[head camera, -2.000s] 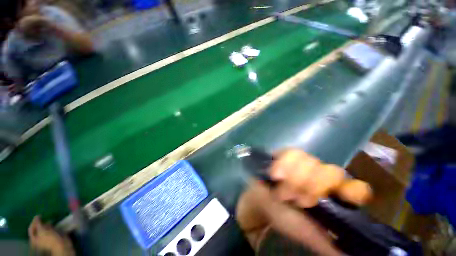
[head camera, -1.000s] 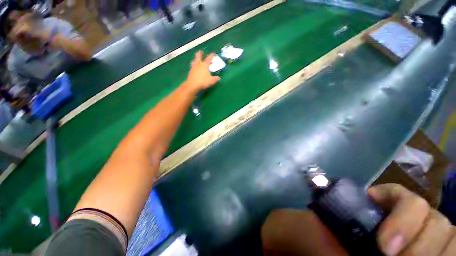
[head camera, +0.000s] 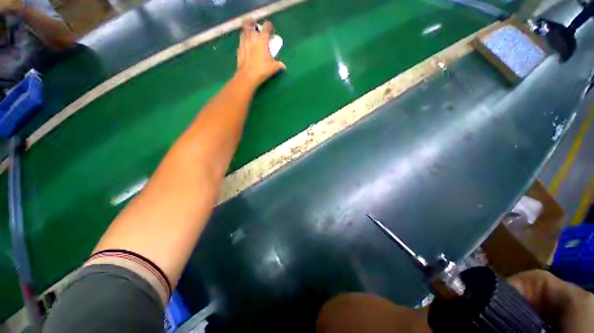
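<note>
My left hand (head camera: 257, 57) reaches far over the green conveyor belt, palm down, fingers over small white units. One white unit (head camera: 275, 45) shows beside the fingers; whether they grip anything is hidden. My right hand (head camera: 553, 296), cut off by the lower right edge, holds a black electric screwdriver (head camera: 485, 304). Its thin bit points up and left above the dark green bench.
The belt's pale worn edge (head camera: 306, 140) runs diagonally. A blue tray (head camera: 176, 311) is mostly hidden by my left arm. A shallow box of pale material (head camera: 514, 51) lies far right. An open cardboard box (head camera: 537, 224) is below. A person's arm (head camera: 49, 26) shows top left.
My left hand came in from the lower left and now reaches farther over the belt, covering the white units. The screwdriver in my right hand has turned, so its bit shows. The view has shifted.
</note>
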